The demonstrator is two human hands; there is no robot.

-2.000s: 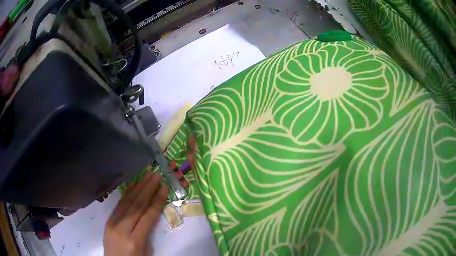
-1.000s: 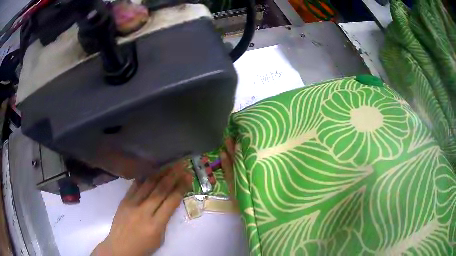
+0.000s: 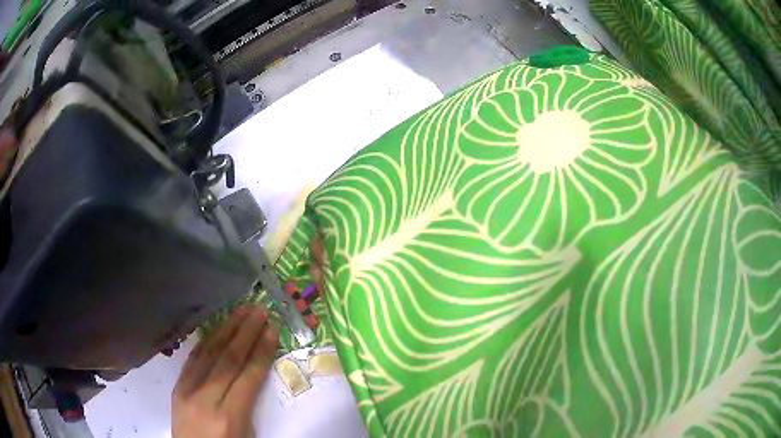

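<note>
The green bag (image 3: 479,248) with cream flowers lies across the centre and right. A narrow green print tab (image 3: 295,252) runs at its left edge under the metal clamp (image 3: 294,321), with red marks and a purple bit beside it. My left hand (image 3: 224,368) lies flat left of the clamp, fingers together, fingertips on the print fabric; their grip is unclear. Only a sliver of my right hand's fingers (image 3: 318,261) shows at the bag's left edge; the bag hides the rest. Small tan guide pieces (image 3: 294,375) lie just below the clamp.
The dark sewing machine head (image 3: 111,239) fills the left side, with cables above it. White paper (image 3: 342,120) covers part of the metal table (image 3: 479,43). A crumpled green print bag pile (image 3: 702,77) is at the upper right.
The view swung over the machine head and came back, close to its first angle. My left hand and the bag stay beside the clamp, with little visible movement against it.
</note>
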